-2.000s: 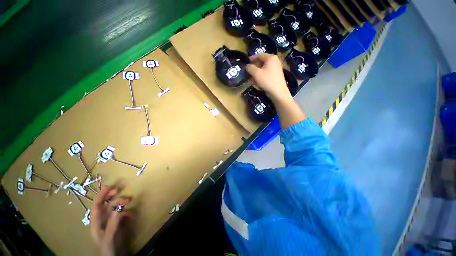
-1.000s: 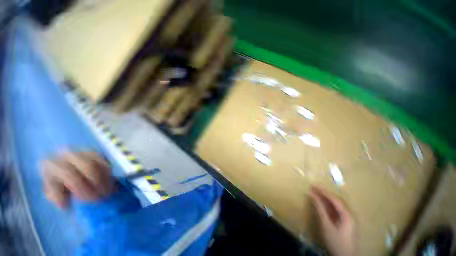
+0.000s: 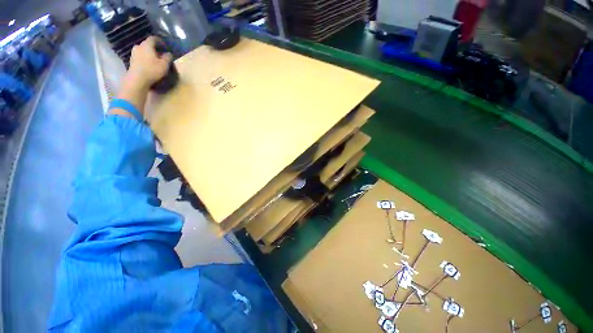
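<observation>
My left hand (image 3: 148, 64) is at the upper left, at the far left edge of the top cardboard sheet (image 3: 273, 117). Its fingers are closed round a black housing (image 3: 169, 79), partly hidden by the hand. Another black housing (image 3: 222, 39) sits at the sheet's far edge. White LED boards (image 3: 450, 270) with thin leads lie loose and partly tangled on the cardboard (image 3: 351, 260) at the lower right. My right hand is not in view.
Layered cardboard (image 3: 273, 227) with black housings between the sheets stands beside the dark green conveyor (image 3: 448, 162). More stacked layers (image 3: 127, 32) are at the far left. A grey box (image 3: 437, 40) stands across the conveyor.
The view has swung left to the cardboard stack. My left hand has reached far out and taken hold of a black housing. My right hand has left the picture.
</observation>
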